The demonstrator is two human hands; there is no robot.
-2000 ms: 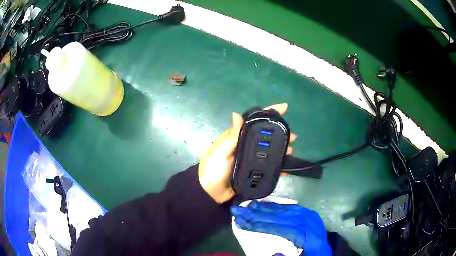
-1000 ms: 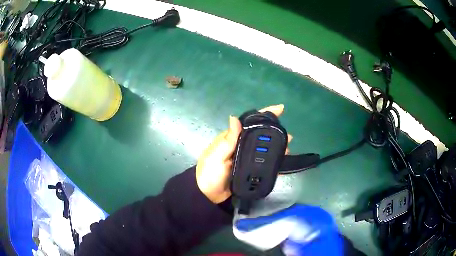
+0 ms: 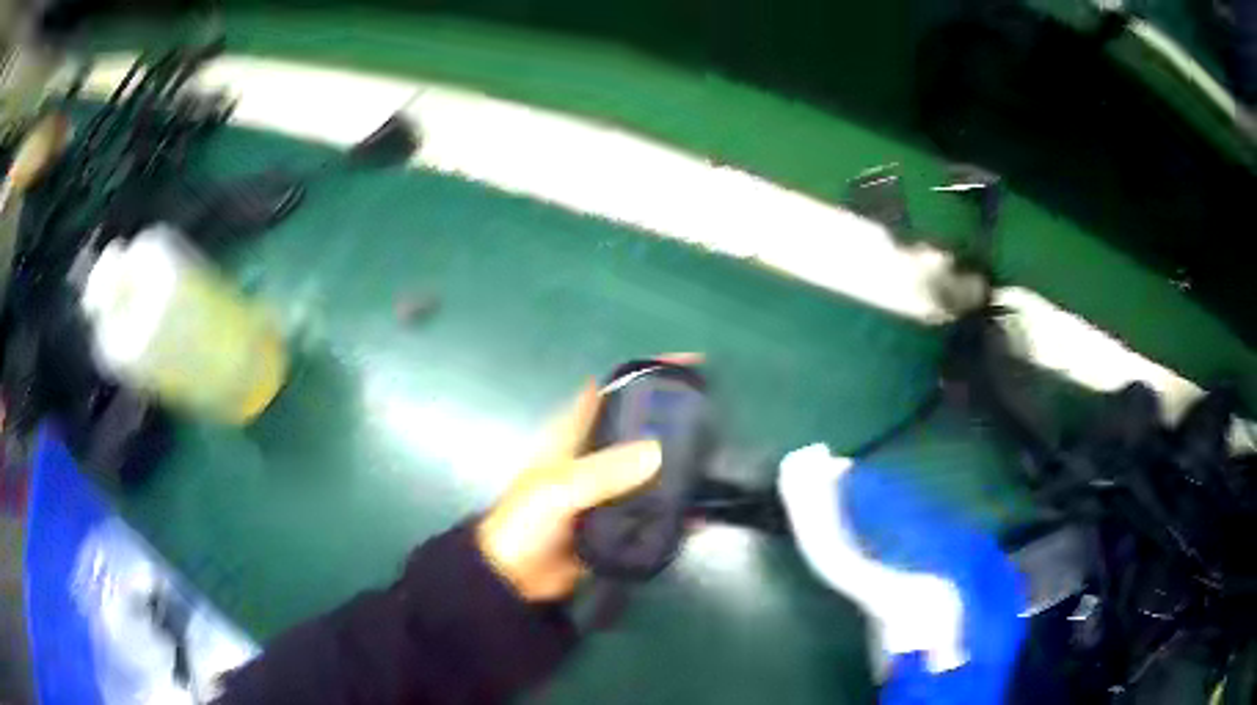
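Note:
The frame is blurred. My left hand (image 3: 552, 510), bare, holds a black power strip (image 3: 659, 475) above the bench, with the thumb across its face. Faint blue USB slots show near its upper end. My right hand (image 3: 951, 565), in a blue glove, is right of the unit and apart from it. It holds a white wiping cloth (image 3: 869, 565). A black strap and a cord run right from the unit, passing behind the cloth.
A bottle with yellowish liquid (image 3: 186, 331) stands at the left. A blue bin (image 3: 62, 551) is at lower left. Black cords and units (image 3: 1144, 523) lie at the right, others at upper left. A small brown scrap (image 3: 415, 306) lies on the green bench.
The view has shifted and blurred. My right hand with the cloth has moved right and up, away from the unit's lower end. My left thumb now lies over the unit's face.

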